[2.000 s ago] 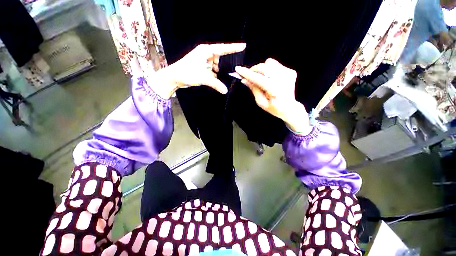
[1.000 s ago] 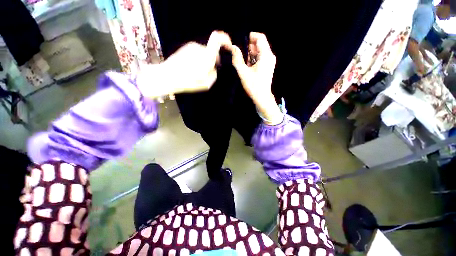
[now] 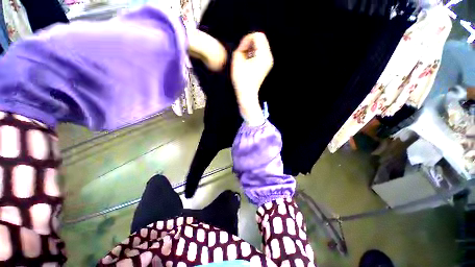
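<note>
Black garments (image 3: 312, 78) hang in front of me and fill the upper middle of the view. My right hand (image 3: 252, 61) is curled with fingers bent in front of the black cloth; whether cloth or a tool is inside it cannot be told. My left hand (image 3: 208, 50) is blurred and partly hidden by its raised purple sleeve, at the left edge of the black cloth; its fingertips do not show clearly. A narrow black part of the cloth hangs down below my hands, towards my feet.
Floral garments (image 3: 416, 68) hang right of the black ones, with more at the left. A thin metal floor bar (image 3: 112, 207) crosses in front of my feet. At the right stand a carton (image 3: 409, 195) and a table heaped with cloth. A dark round object lies at the bottom right.
My left arm has risen and swung across the upper left. My right hand has moved left and its fingers have closed. The black cloth has spread lower on the right, and the view has shifted.
</note>
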